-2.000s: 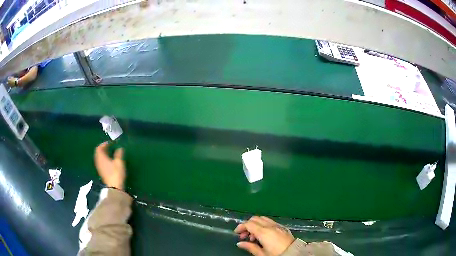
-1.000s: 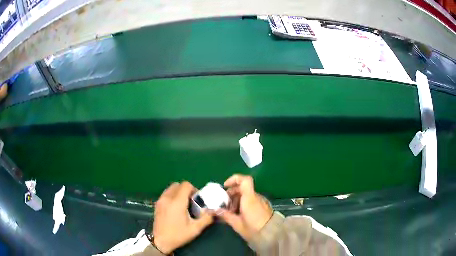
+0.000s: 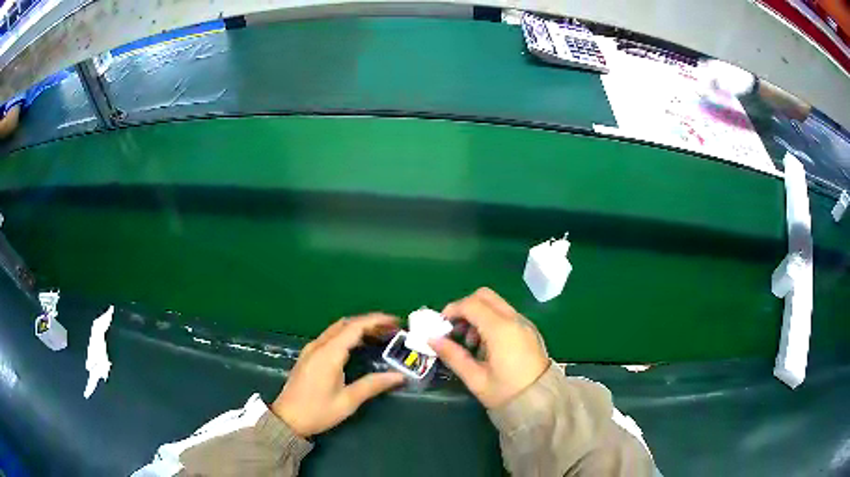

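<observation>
An open white adapter housing [image 3: 411, 360] is between my hands over the belt's near edge, its open end facing up with dark parts and a yellow spot inside. My left hand [image 3: 340, 373] is at the housing's left side, fingers around it. My right hand [image 3: 494, 347] holds the white pin cover [image 3: 429, 330] between thumb and fingers, just above and beside the housing's opening. Whether the cover touches the housing is hard to tell. A closed white adapter [image 3: 547, 269] with its pins up lies on the green belt [image 3: 280, 252], right of my hands.
A white strip [image 3: 797, 307] lies across the belt at the right, an adapter [image 3: 785, 278] against it. An open adapter [image 3: 51, 331] and a white scrap [image 3: 98, 352] lie on the near left ledge. A calculator [image 3: 564, 42] and paper sheet [image 3: 685, 116], with another person's hand, are at the back right.
The adapter from the belt's left was taken up between my hands. Its cover now shows apart from the opened housing. The belt adapter appears further right; the view has shifted.
</observation>
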